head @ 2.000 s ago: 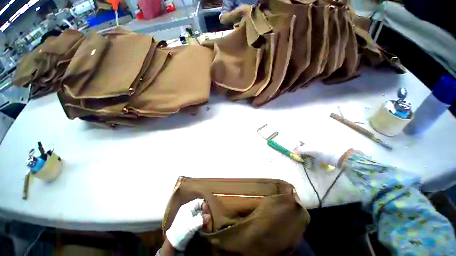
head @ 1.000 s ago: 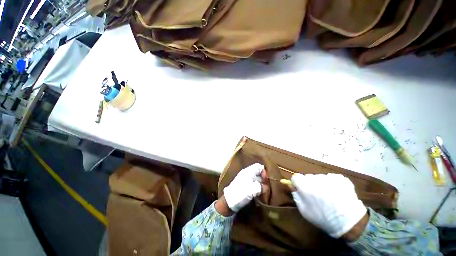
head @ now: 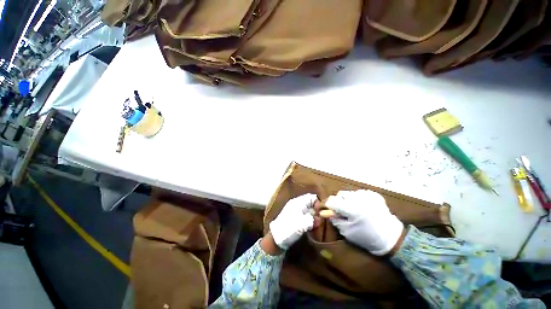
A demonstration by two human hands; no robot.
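A brown bag body [head: 362, 270] lies at the table's front edge, its mouth toward the table. My left hand [head: 294, 221], in a white glove with partly bare fingertips, pinches the bag at the left of its mouth. My right hand [head: 364, 222], also white-gloved, is closed against my left fingertips. A small pale-yellow end [head: 327, 213] of a slim tool shows between its fingers; the rest is hidden. A yellow mark [head: 326, 254] shows on the bag front below the hands.
Piles of brown bags [head: 290, 36] lie at the back. At right are a green-handled awl [head: 460, 156], yellowish block [head: 443, 122], yellow knife [head: 522, 189], red-black snips [head: 537, 186], dark cord [head: 531, 238] and scraps. A tool pot [head: 148, 122] stands left; more brown pieces [head: 166, 271] lie below.
Since the first frame, the view has turned left and down and my right hand has come to the bag. Over the last second it has moved left, against my left fingertips.
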